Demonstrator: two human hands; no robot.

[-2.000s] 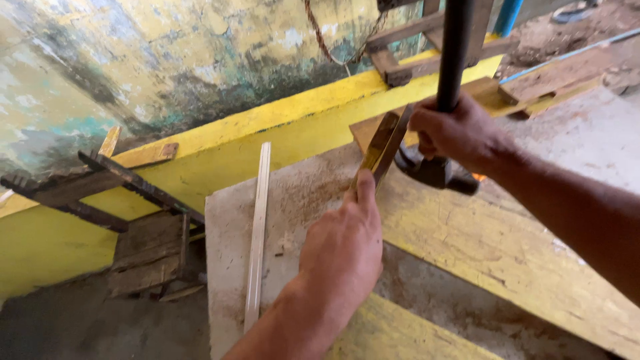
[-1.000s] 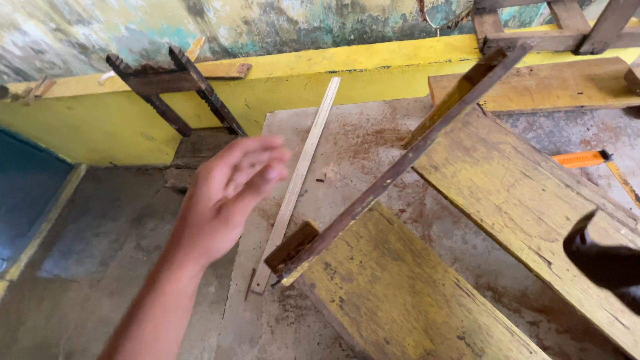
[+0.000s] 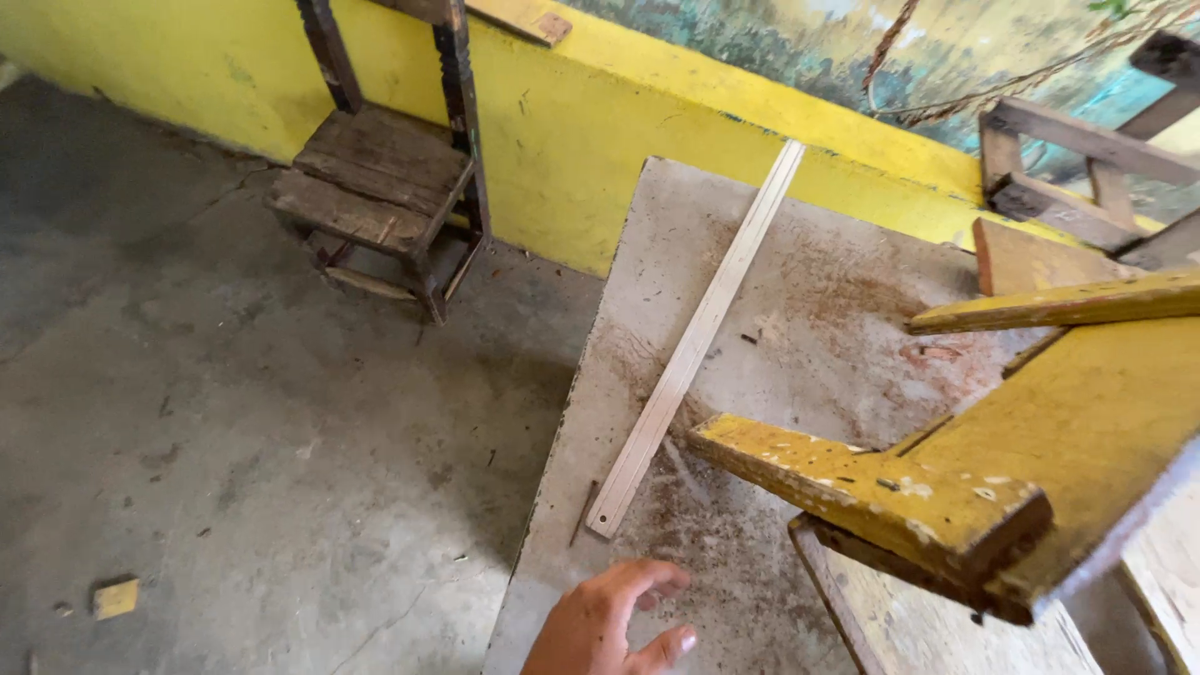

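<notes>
My left hand [image 3: 614, 619] is at the bottom centre, its fingers apart and holding nothing, over the near part of a dusty table [image 3: 656, 244]. Beyond its fingertips a pale grooved wooden strip [image 3: 698, 342] lies across the table top, with a thin nail [image 3: 583, 513] beside its near end. Right of the hand stands a yellow-painted wooden piece [image 3: 1059, 422] made of a board with shorter battens joined to it, chipped and tilted. Lower boards [image 3: 923, 595] lie beneath it. My right hand is out of view, and so is the hammer.
An old wooden chair [image 3: 375, 178] stands on the concrete floor beside the yellow ledge [image 3: 553, 159]. A small yellow block [image 3: 115, 598] lies on the floor at lower left. At upper right, a dark wooden frame [image 3: 1078, 141] leans near the wall.
Two seconds ago my left hand held a wooden piece and my right hand a hammer; the left was empty by one second ago. The yellow piece now shows its broad face. The view has swung left.
</notes>
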